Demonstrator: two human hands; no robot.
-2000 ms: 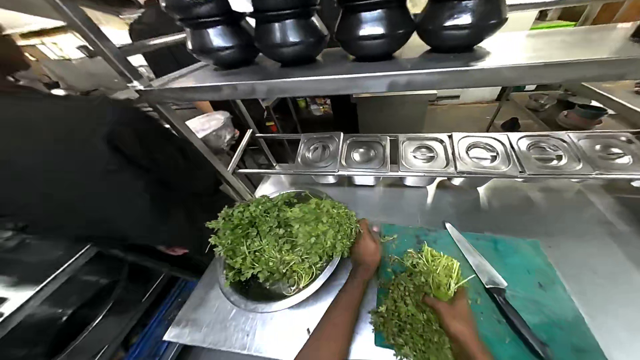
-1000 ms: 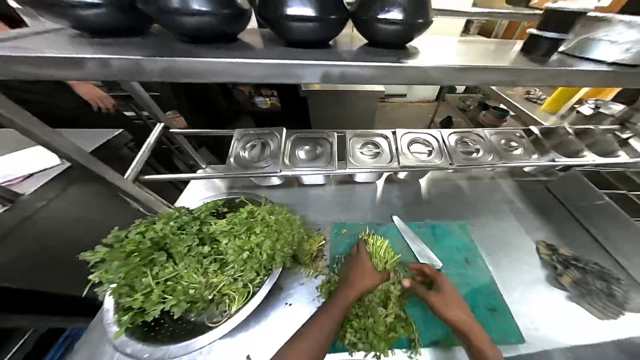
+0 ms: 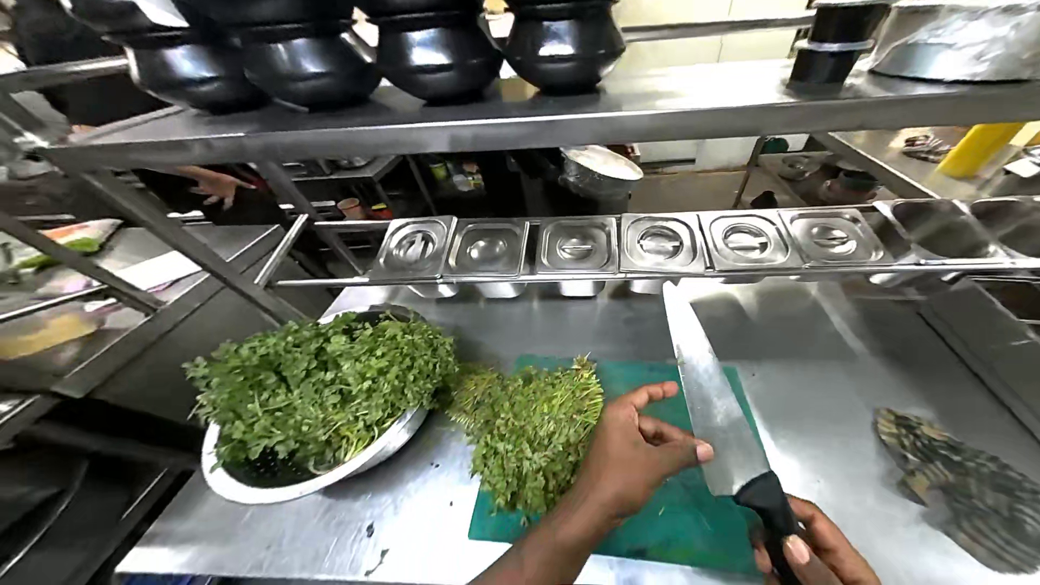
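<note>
A chef's knife (image 3: 711, 390) with a black handle is held in my right hand (image 3: 812, 544), its blade raised over the right part of the green cutting board (image 3: 691, 520) and pointing away from me. My left hand (image 3: 638, 455) is just left of the blade, fingers spread, holding nothing. Left of that hand, a pile of leafy herbs (image 3: 536, 435), stems toward the far side, lies on the board and over its left edge. More fresh herbs (image 3: 325, 390) heap up in a metal colander (image 3: 317, 487) at the left.
Lidded steel containers (image 3: 577, 246) line a rail behind the board. Black pots (image 3: 439, 61) stand on the steel shelf (image 3: 520, 128) above. A crumpled patterned cloth (image 3: 959, 479) lies at the right. Another person's hand (image 3: 215, 185) shows beyond the rack at the back left.
The knife, lying on the board before, is now in my right hand. My left hand has let go of the herbs, which lie at the board's left. The view has shifted.
</note>
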